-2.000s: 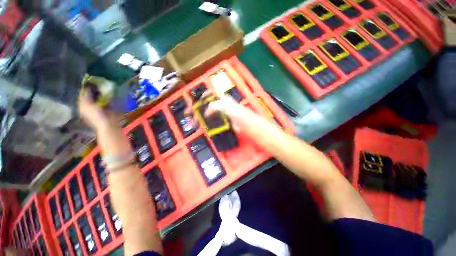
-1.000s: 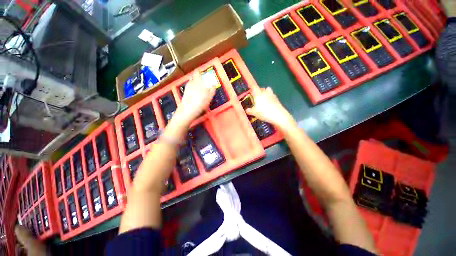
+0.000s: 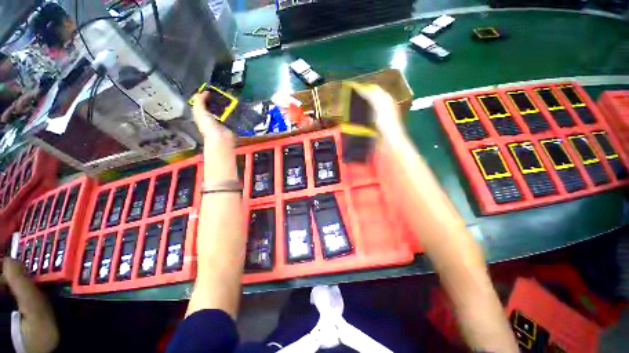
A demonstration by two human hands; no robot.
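My left hand (image 3: 209, 118) is raised at the back left of the tray and holds a keypad phone (image 3: 222, 103) with a yellow border; its lower part is hard to make out. My right hand (image 3: 383, 110), blurred, holds another yellow-bordered phone (image 3: 358, 114) in front of the empty-looking carton (image 3: 401, 83). Below lies a red foam tray (image 3: 276, 271) with black phones turned face down (image 3: 294, 165). One of them lies tilted in the front row. The tray's right end shows bare red pockets.
A battery carton (image 3: 308, 101) with blue and white pieces stands behind the tray. A tray of yellow-bordered phones (image 3: 488, 205) lies right, more trays (image 3: 134, 283) left. A metal equipment box (image 3: 148, 103) stands back left. Another person's arm (image 3: 31, 310) shows lower left.
The view has shifted. My left hand has left the tray and gone up left, now with a phone. My right hand has lifted from the tray's right end with a phone.
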